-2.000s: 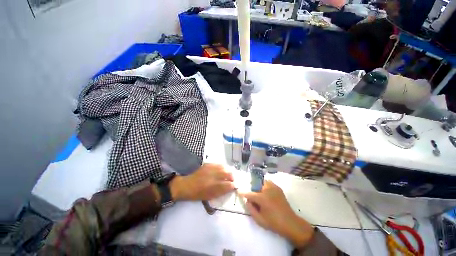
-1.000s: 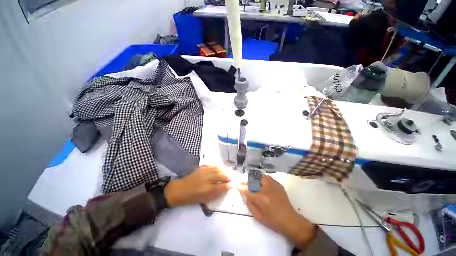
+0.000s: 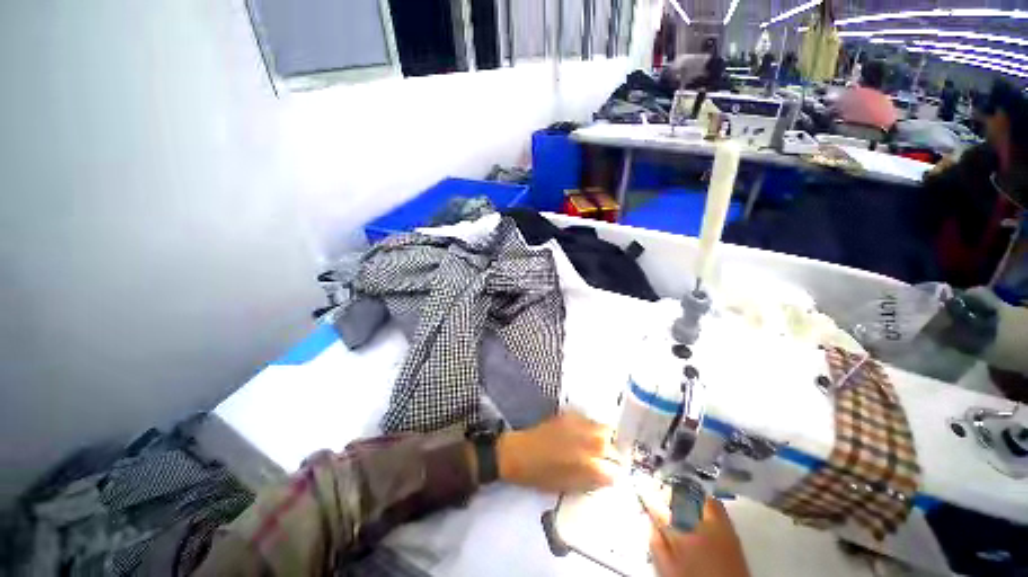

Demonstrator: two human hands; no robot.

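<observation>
My left hand (image 3: 558, 453) lies flat just left of the needle area of the white sewing machine (image 3: 744, 338), with its fingertips in the bright lamp glare. My right hand (image 3: 701, 543) is right of and below the presser foot (image 3: 648, 460), partly behind a grey part of the machine and cut off by the lower edge. The glare hides what lies under the fingertips, so I cannot tell whether either hand holds anything. A pile of checked fabric panels (image 3: 451, 327) with a grey fabric piece (image 3: 519, 387) lies left of the machine.
A plaid cloth scrap (image 3: 868, 445) drapes over the machine head. Black garment pieces (image 3: 597, 257) and a blue bin (image 3: 445, 203) are behind the pile. More checked fabric (image 3: 169, 490) is at the lower left. A person (image 3: 866, 104) is in the background.
The view has turned up and to the left, so the machine and pile appear further right and the scissors are out of view. Both hands remain beside the needle.
</observation>
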